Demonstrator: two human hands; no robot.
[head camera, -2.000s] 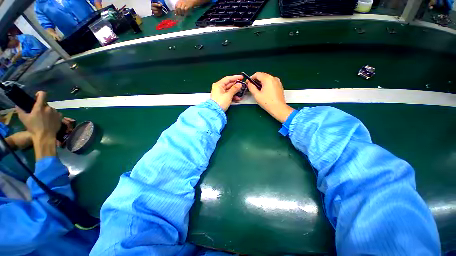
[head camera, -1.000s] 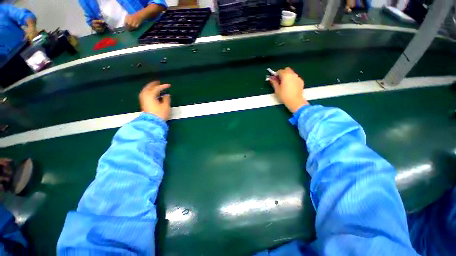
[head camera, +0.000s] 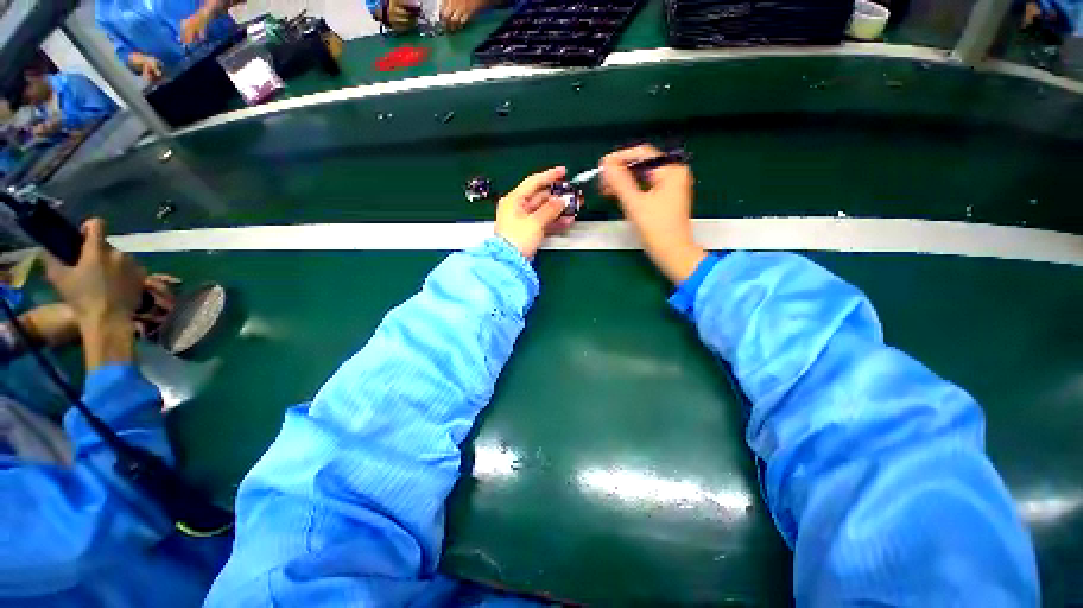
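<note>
My left hand (head camera: 531, 214) holds a small dark electronic module (head camera: 567, 198) with silvery glints between its fingers, just above the white strip. My right hand (head camera: 650, 196) holds a thin pen-like tool (head camera: 647, 164), dark at the back with a pale, bright front end. The tool's pale end points left toward the module; whether it touches cannot be told. A second small module (head camera: 477, 189) lies on the green belt just left of my left hand.
At left, a neighbour's hand (head camera: 101, 285) grips a black driver (head camera: 45, 226) beside a round screw dish (head camera: 194, 318). Small parts dot the belt. Across it are a black tray (head camera: 558, 31), stacked trays (head camera: 760, 21), a pale cup (head camera: 868, 19), red parts (head camera: 401, 58) and workers' hands.
One second ago my hands were wide apart; now they are close together, with a module in the left. The view has swung left, bringing the neighbour's hand and driver back into view.
</note>
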